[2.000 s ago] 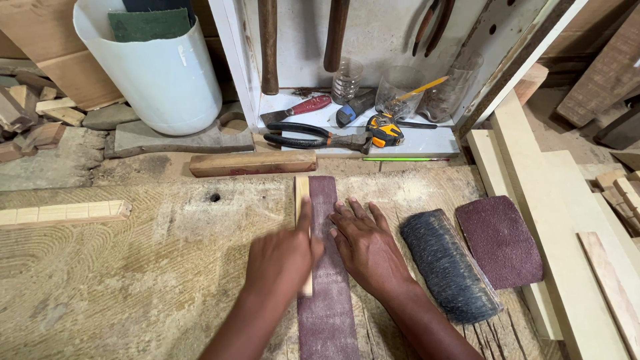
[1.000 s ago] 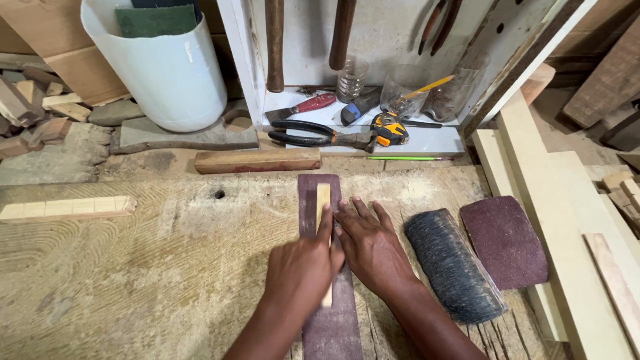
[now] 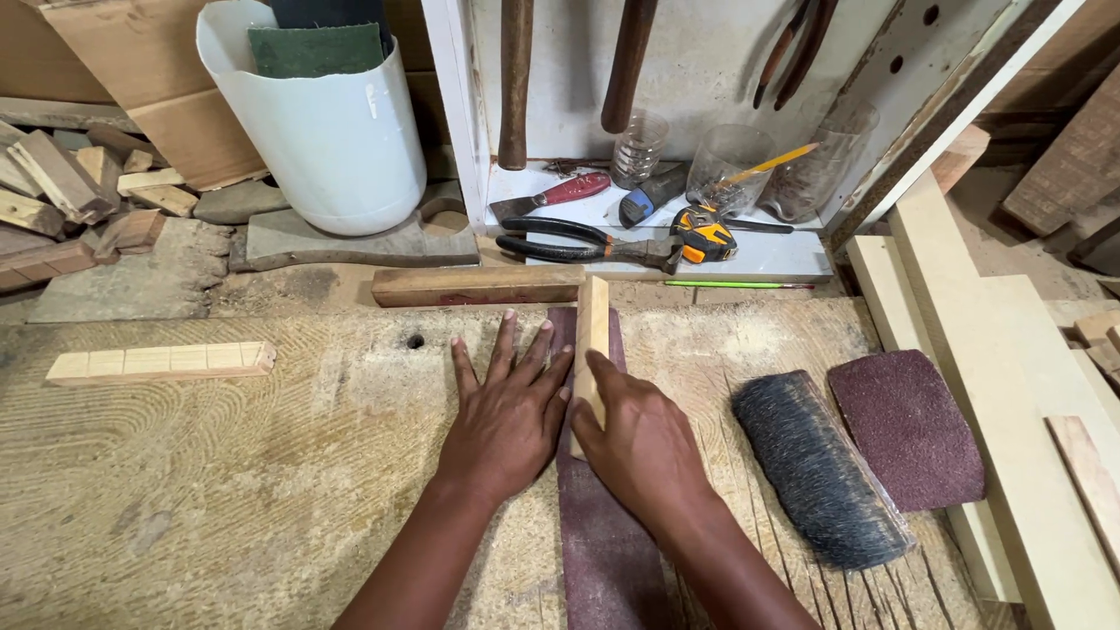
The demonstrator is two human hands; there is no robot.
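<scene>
A long strip of maroon sandpaper [image 3: 608, 542] lies on the wooden work surface and runs toward me. On top of it stands a narrow pale wood strip [image 3: 592, 319], its far end near the sandpaper's far end. My right hand [image 3: 643, 437] holds the wood strip, index finger on its top and thumb at its near part; the other fingers are mostly hidden. Palm down with spread fingers, my left hand [image 3: 507, 429] rests at the sandpaper's left edge. A similar pale strip with cross lines [image 3: 162, 361] lies at the left.
A black-bristled brush [image 3: 818, 472] and a maroon sandpaper piece [image 3: 906, 429] lie at right, beside pale boards [image 3: 989, 385]. Beyond the far edge are a brown wood block [image 3: 477, 286], pincers [image 3: 586, 245], a tape measure [image 3: 704, 234], a scraper [image 3: 551, 194] and a white plastic container [image 3: 324, 140].
My hands have swapped roles: the left held the wood strip and the right lay flat on the sandpaper. Now the right holds the strip, and the left lies flat with fingers spread.
</scene>
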